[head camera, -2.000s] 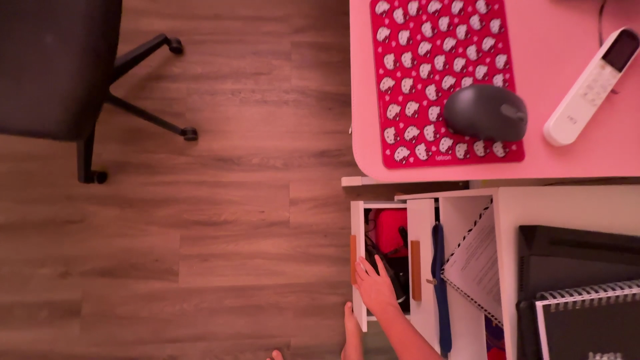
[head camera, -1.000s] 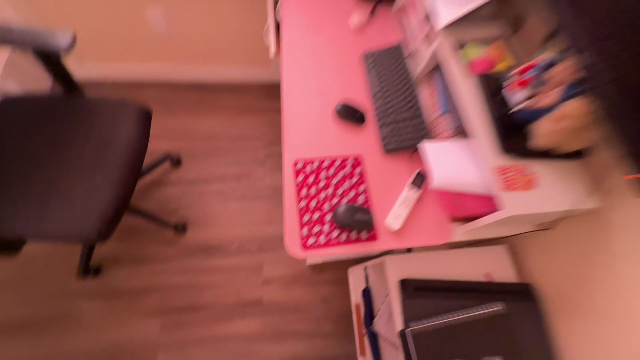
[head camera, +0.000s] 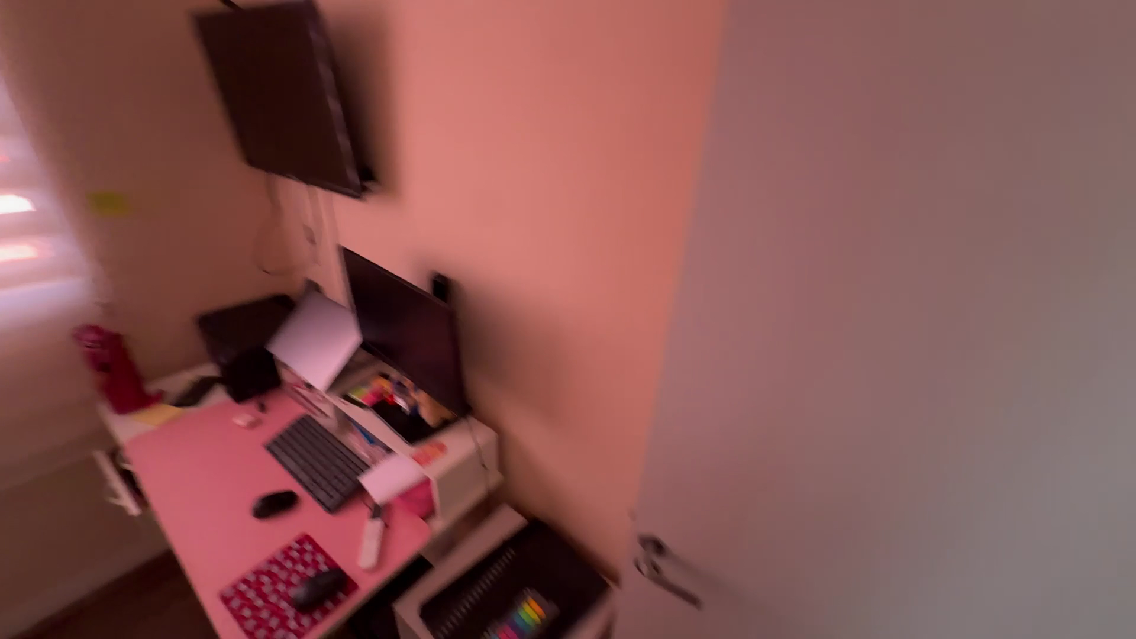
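Neither of my hands shows in the head view now. A pink desk (head camera: 200, 479) stands at the lower left, bearing a dark keyboard (head camera: 318, 461), a small black mouse (head camera: 275, 504) and a white remote control (head camera: 371, 541). On a red patterned mouse pad (head camera: 257, 590) rests a second dark mouse (head camera: 318, 589). A monitor (head camera: 404, 328) stands on a white riser (head camera: 466, 461) at the back of the desk. Beside the desk, a spiral-bound black notebook (head camera: 479, 586) lies on a white cabinet (head camera: 410, 612). The cabinet's drawers are out of view.
A pale door (head camera: 852, 319) with a metal handle (head camera: 670, 577) fills the right side. A dark wall-mounted screen (head camera: 280, 98) hangs at the upper left. A red bottle (head camera: 115, 368) and a black printer-like box (head camera: 244, 333) stand at the desk's far end, near a bright window (head camera: 27, 226).
The view has swung up and to the right, from the floor and desk to the wall and door. The hand that was at the cabinet's open drawer has left the view.
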